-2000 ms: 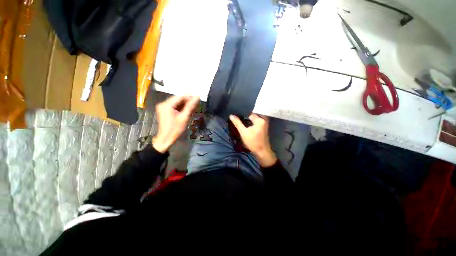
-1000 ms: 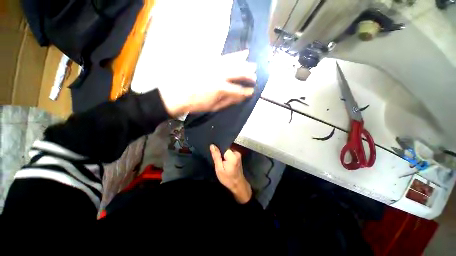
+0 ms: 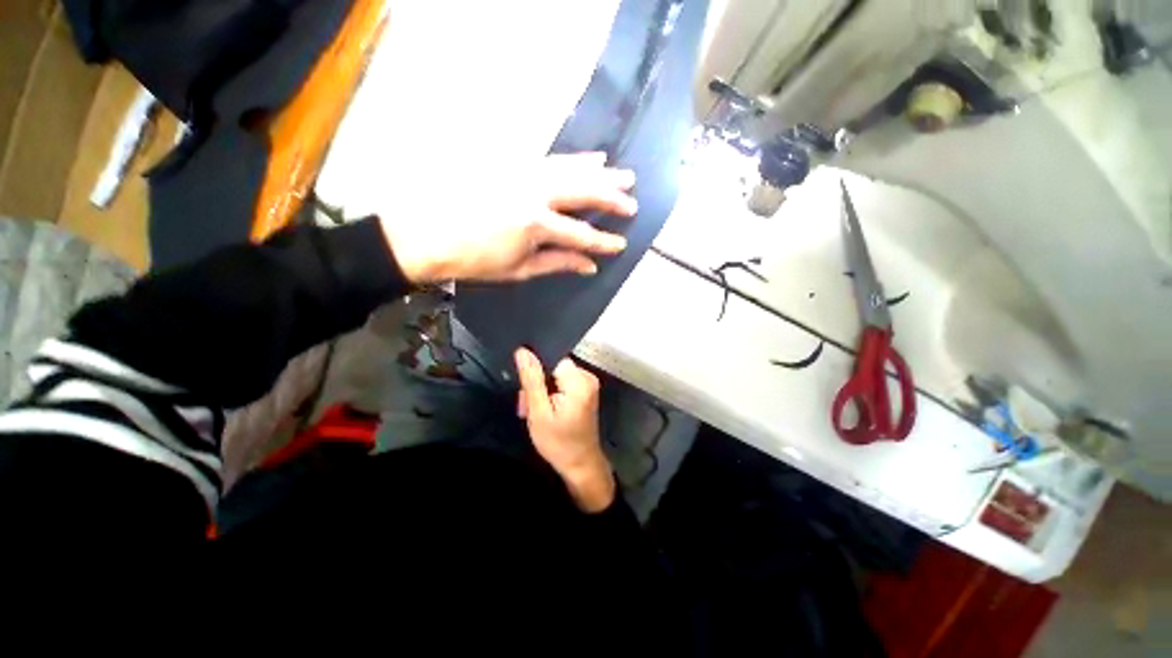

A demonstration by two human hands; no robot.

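A dark blue-grey garment panel (image 3: 566,298) runs from the near table edge up to the lit needle area of the sewing machine (image 3: 990,167). A dark ridged strip runs along its upper part. My left hand (image 3: 533,231) lies on the panel with fingers spread, pressing it on the table. My right hand (image 3: 559,409) pinches the panel's near end between thumb and fingers at the table's front edge. The presser foot and needle are lost in lamp glare.
Red-handled scissors (image 3: 874,373) lie on the white table right of the panel. Thin black trimmings (image 3: 799,357), blue snips (image 3: 1012,433) and a small box with reddish-brown contents (image 3: 1015,512) are there too. A dark cloth heap (image 3: 212,64) lies left on cardboard (image 3: 64,135).
From two seconds ago, my left hand has moved from the table's front edge onto the panel. My right hand still holds the near end. The view has shifted, showing more of the machine.
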